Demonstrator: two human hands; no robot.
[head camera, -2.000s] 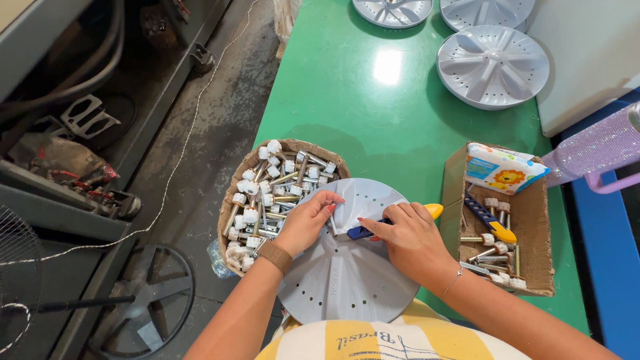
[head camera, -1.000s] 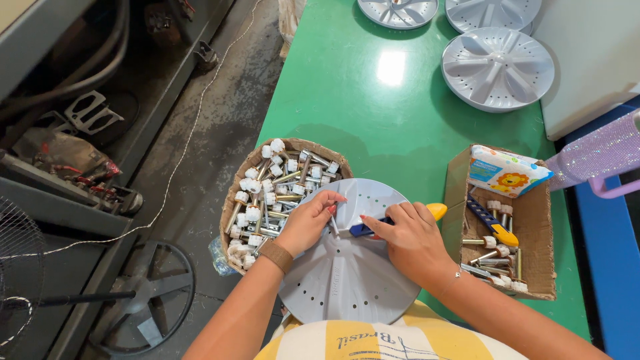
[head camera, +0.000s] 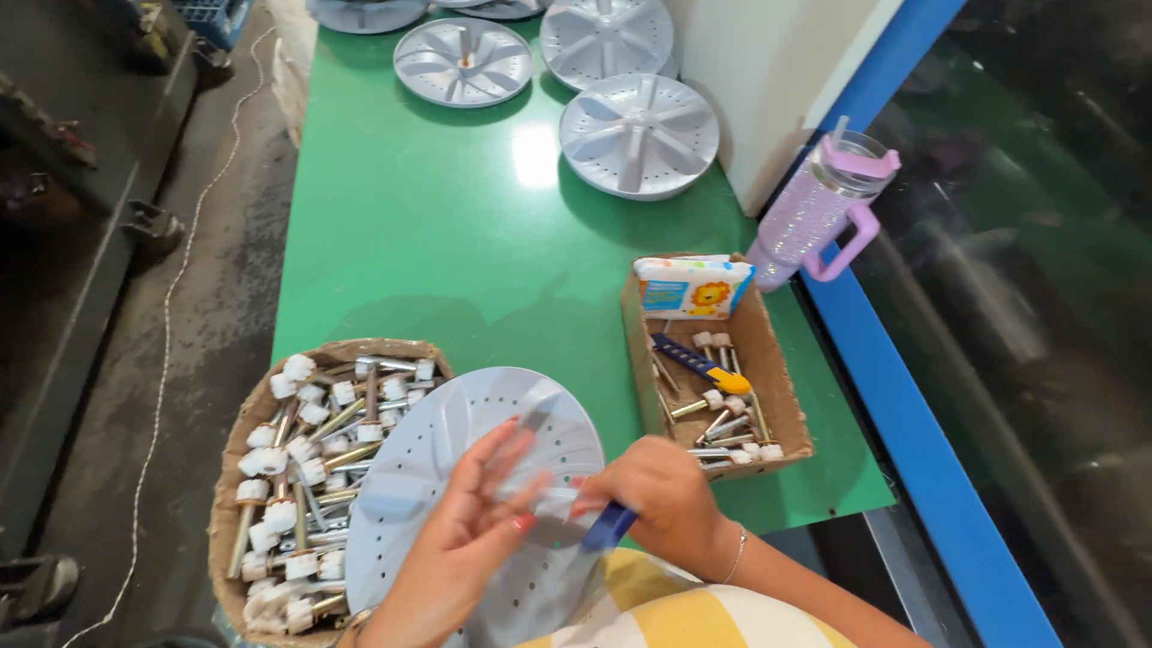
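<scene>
A round grey plastic disc with ribs and small holes (head camera: 405, 486) lies tilted in front of me, against my lap. My left hand (head camera: 477, 531) is over it, blurred, with fingers spread and apparently empty. My right hand (head camera: 652, 499) is closed around a blue-handled utility knife (head camera: 609, 526) at the disc's right edge. A pale, thin, blurred piece (head camera: 549, 493) shows between the hands; I cannot tell whether it is the blade. At the left stands a cardboard box (head camera: 225, 504) full of metal pins with white toothed ends (head camera: 301, 565).
A smaller cardboard box (head camera: 783, 387) on the green table (head camera: 405, 243) holds more pins, a blue and yellow knife (head camera: 702, 363) and a wipes packet (head camera: 693, 288). Similar discs (head camera: 639, 135) lie at the back. A glittery pink tumbler (head camera: 819, 207) stands at the right.
My left hand was pinching at the disc's middle; now its fingers are spread. My right hand with the knife has moved off to the disc's right edge. The view has shifted to the right.
</scene>
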